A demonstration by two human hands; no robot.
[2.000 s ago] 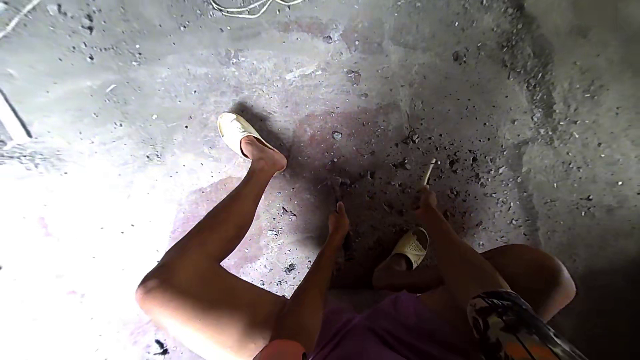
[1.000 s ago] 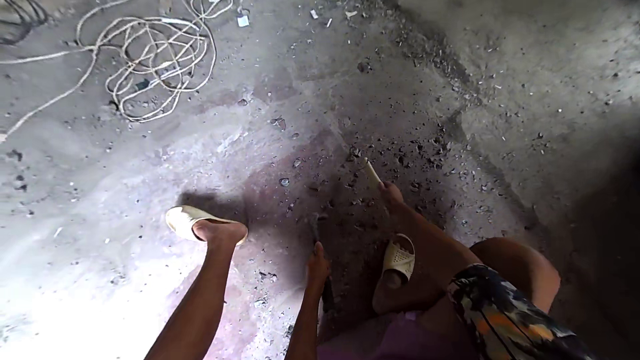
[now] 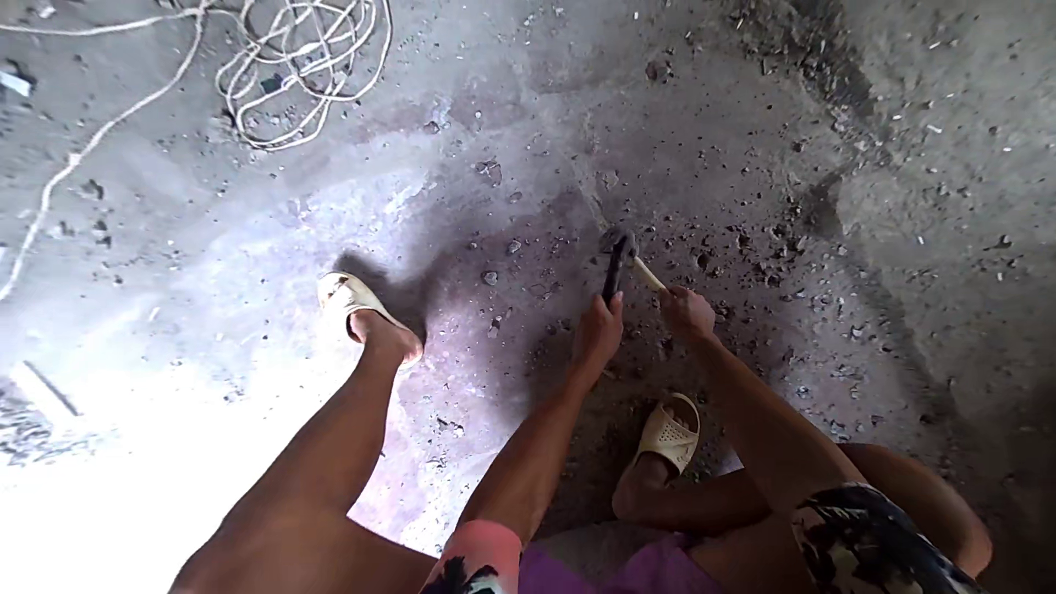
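My left hand [image 3: 600, 332] is closed around the dark handle of a tool [image 3: 613, 276], whose upper end is over the floor just ahead of my knuckles. To its right, my right hand [image 3: 687, 313] grips a pale handle [image 3: 648, 274] that slants up and left. The upper ends of both tools meet or overlap in this view; their heads are blurred, so I cannot tell their exact kinds. Under them lies a rough concrete floor [image 3: 528, 190] with loose chips.
My feet wear cream slippers, one [image 3: 351, 293] at left, one [image 3: 670, 433] below my hands. A tangled pale cable [image 3: 272, 136] lies at upper left. Concrete rubble [image 3: 763, 256] is scattered right of my hands. A pale strip [image 3: 45, 389] lies at far left.
The two tools, apart a second ago, have come together at their upper ends. The view has shifted, bringing in the tangled cable.
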